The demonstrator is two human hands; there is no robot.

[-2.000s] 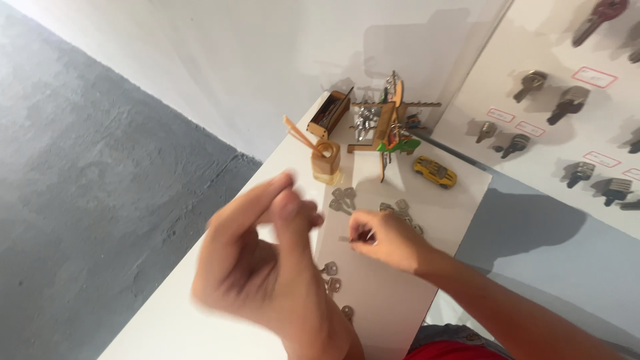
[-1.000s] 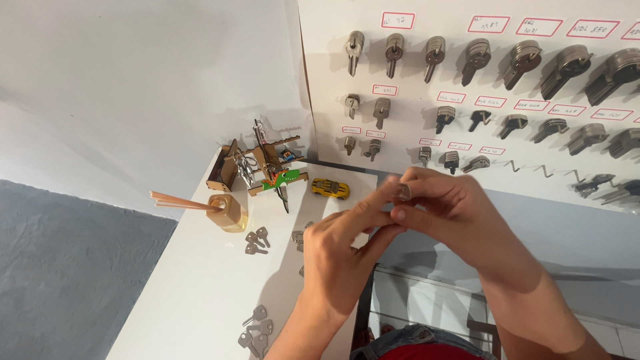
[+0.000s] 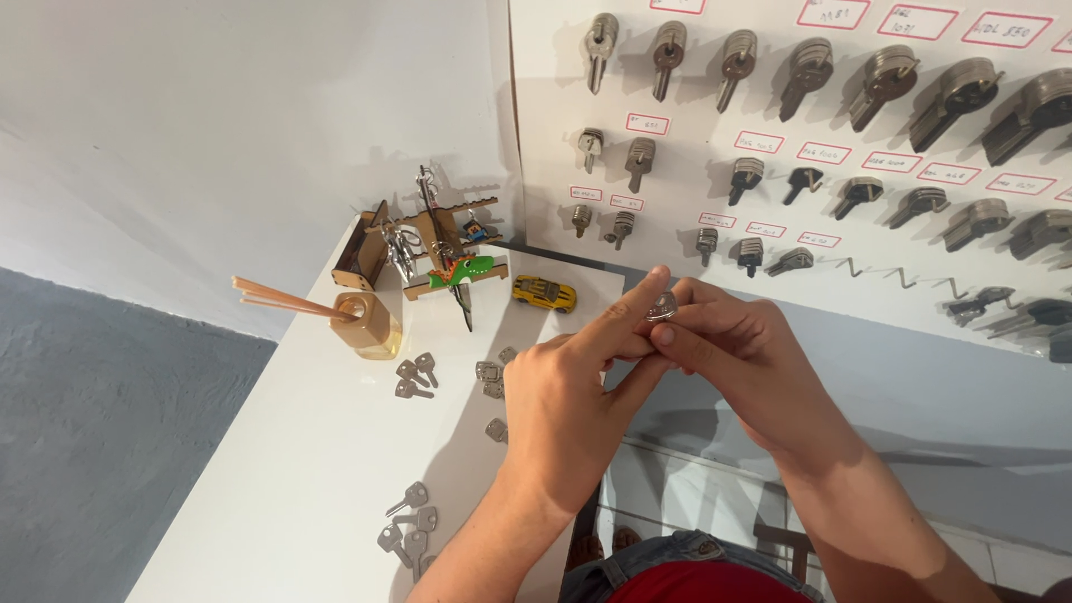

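A metal key [image 3: 662, 306] is held up between my two hands, its head showing and its blade hidden by fingers. My right hand [image 3: 741, 356] grips it with thumb and fingers. My left hand [image 3: 578, 385] meets it from the left, fingertips against the right hand's; whether it also grips the key is unclear. Beneath and left of my left hand, loose keys [image 3: 489, 372] lie on the white table [image 3: 276, 469], partly covered by the hand. Another small group of keys [image 3: 414, 374] lies farther left, and several more keys [image 3: 414, 521] lie nearer the front.
At the table's back stand a reed diffuser [image 3: 366, 327], a wooden box [image 3: 360, 255], a wooden keychain rack [image 3: 440, 230] with a green dinosaur figure [image 3: 462, 270], and a yellow toy car [image 3: 544, 294]. Key blanks [image 3: 809, 77] hang in rows on a white wall board [image 3: 695, 100] with handwritten labels.
Two seconds ago my hands were apart over the table; now they are together around a key. The view has swung toward the wall board.
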